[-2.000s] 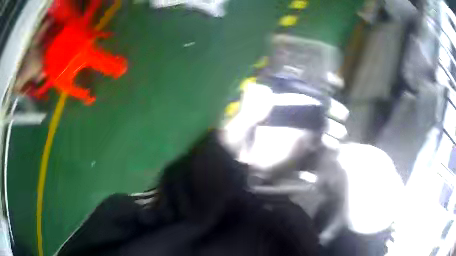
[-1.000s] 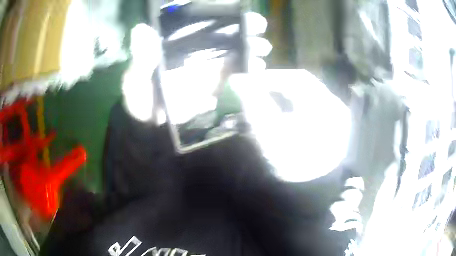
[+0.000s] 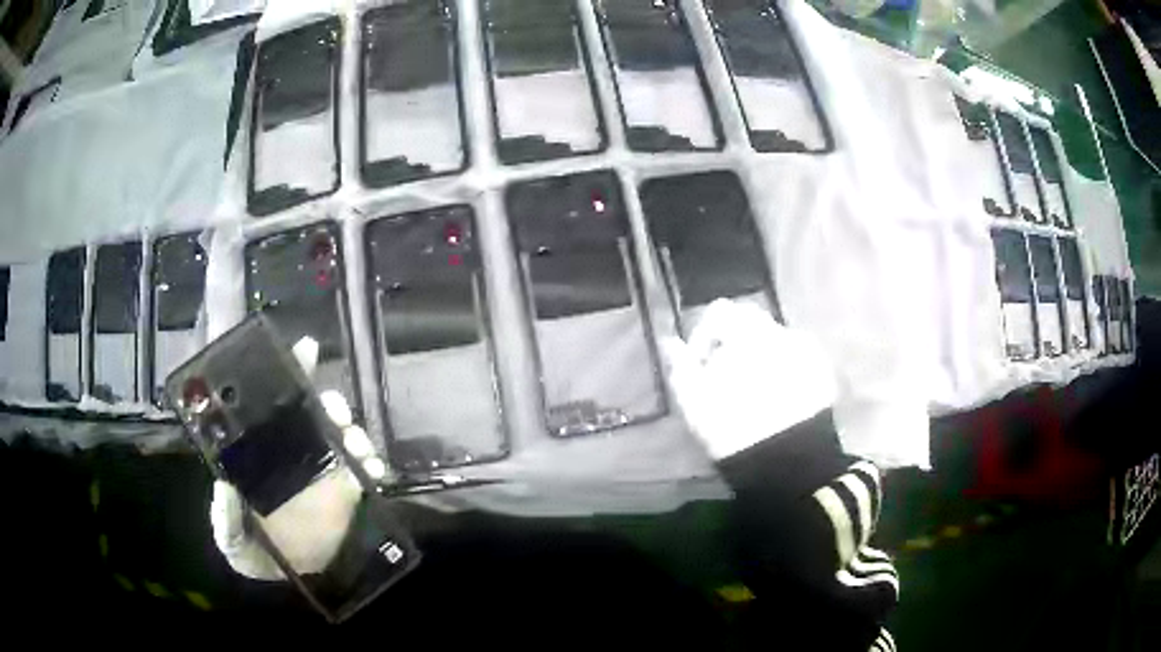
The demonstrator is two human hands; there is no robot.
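My left hand [image 3: 239, 535], white-gloved, holds a black phone middle frame [image 3: 274, 452] tilted at the lower left, before the near tray edge. Its fingertips show along the right side; the camera holes are at the upper left and a small white label near the bottom. My right hand [image 3: 754, 382], white-gloved and overexposed, is over the lower end of another frame [image 3: 707, 236] at the right of the near row. That frame's lower end and the grip are hidden. More frames [image 3: 586, 306] lie in two rows on a wrinkled white liner [image 3: 879, 242].
More frames lie on white liner at the left [image 3: 115, 306] and in a farther tray at the right [image 3: 1031, 293]. A dark red thing [image 3: 1019, 446] is at the right below the tray edge. Green floor with yellow marks shows along the bottom. A dark tray edge is at upper left.
The view has turned from the floor and red stool to the lined trays. The held frame is now at the lower left; my right hand is over a frame in the near row.
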